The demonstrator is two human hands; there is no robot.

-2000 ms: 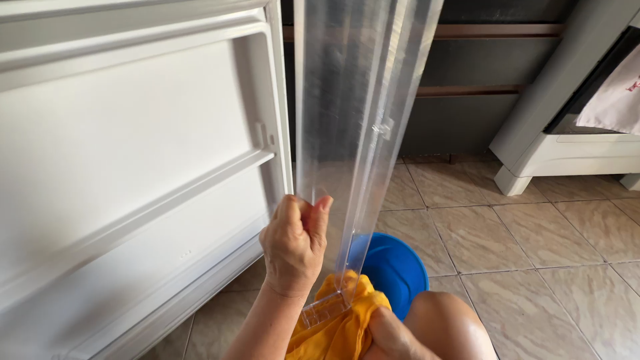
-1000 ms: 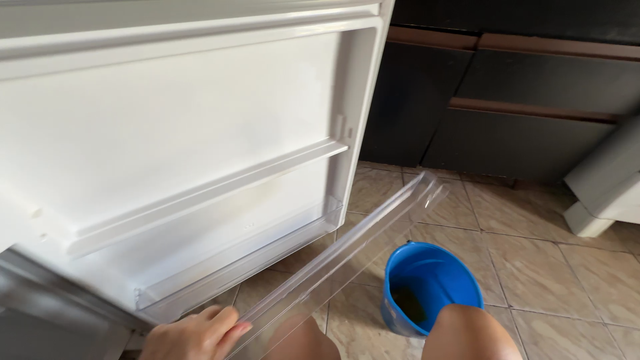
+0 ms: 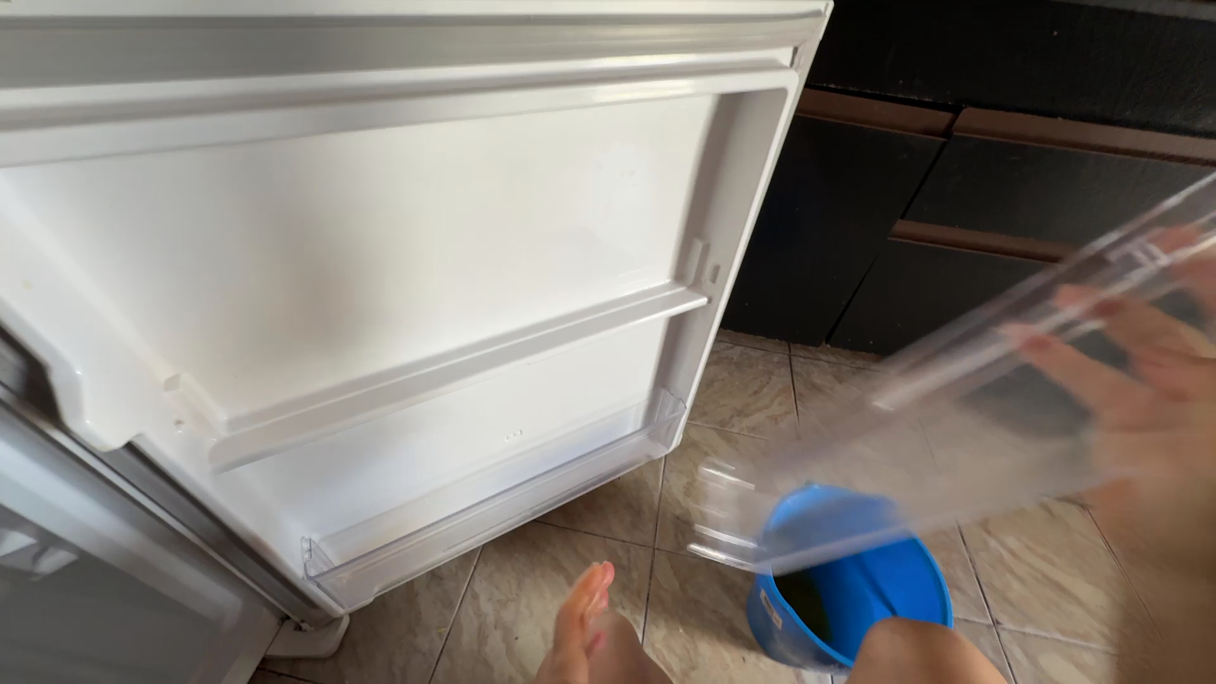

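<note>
My right hand (image 3: 1130,380), blurred by motion, holds a clear plastic refrigerator door shelf (image 3: 950,427) at the right. The shelf slants down to the left, and its lower end hangs over a blue bucket (image 3: 912,579). My left hand (image 3: 584,608) is at the bottom middle, away from the shelf, seen edge-on with nothing visible in it. In front of me stands the open white refrigerator door (image 3: 427,256). Another clear shelf (image 3: 503,522) sits along the bottom of the door.
Black cabinets with brown handle strips (image 3: 997,128) stand behind the door. A tiled floor (image 3: 532,579) lies below. The refrigerator body (image 3: 114,570) is at the lower left. My knee (image 3: 921,651) is in front of the bucket, which holds a little dark liquid.
The clear shelf has moved from the lower middle to the right, now in my right hand. My left hand has let go of it. The yellow cloth seen two seconds ago is out of view.
</note>
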